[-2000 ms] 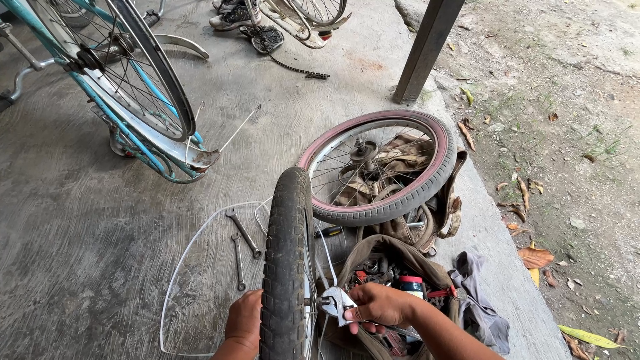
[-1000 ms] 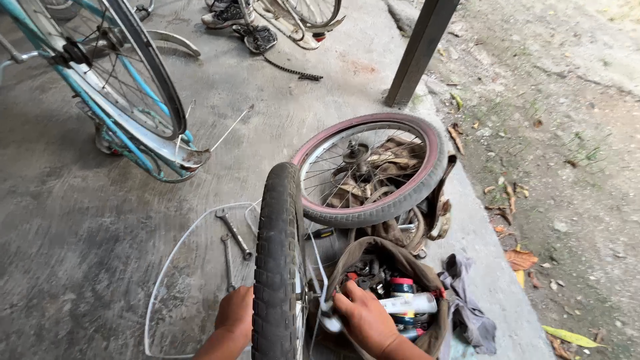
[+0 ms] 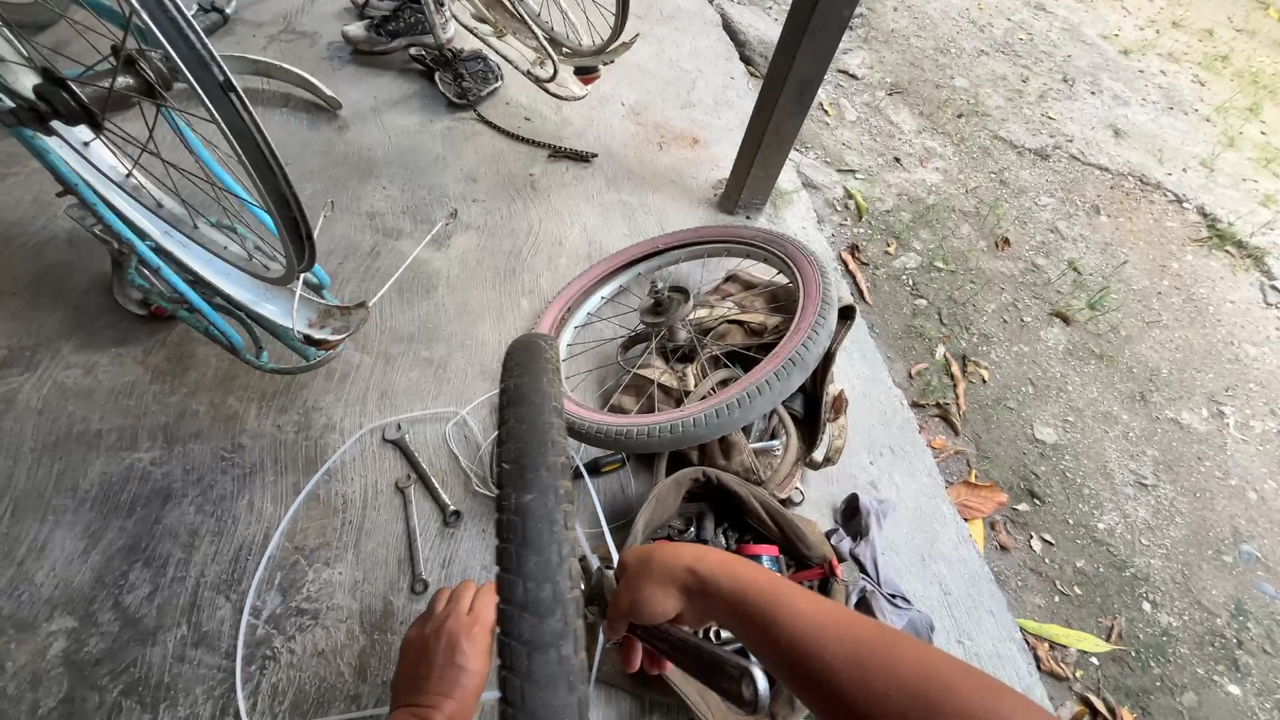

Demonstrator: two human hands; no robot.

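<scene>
An upright bicycle wheel with a worn black tyre (image 3: 540,520) stands at the bottom centre. My left hand (image 3: 445,650) is against its left side, the fingertips partly hidden by the tyre. On the other side, near the hub, my right hand (image 3: 645,600) grips an adjustable wrench (image 3: 700,665); its handle points down to the right and its jaws are mostly hidden. White cord (image 3: 290,520) loops on the floor around the left. Two combination wrenches (image 3: 428,475) (image 3: 413,535) lie there. A fabric tool bag (image 3: 690,485) holding tools and a red-capped container (image 3: 762,555) sits beneath my right forearm.
A second wheel with a pink-walled tyre (image 3: 720,425) lies over brown cloth bags. A blue bicycle frame with a wheel (image 3: 215,310) stands left. Behind are a chain (image 3: 530,140), shoes (image 3: 392,28) and a metal post (image 3: 790,110). A grey cloth (image 3: 880,570) lies near the concrete edge.
The adjustable wrench was at the hub in my right hand two seconds ago. Its handle now points down to the right, and my right forearm has come across the tool bag.
</scene>
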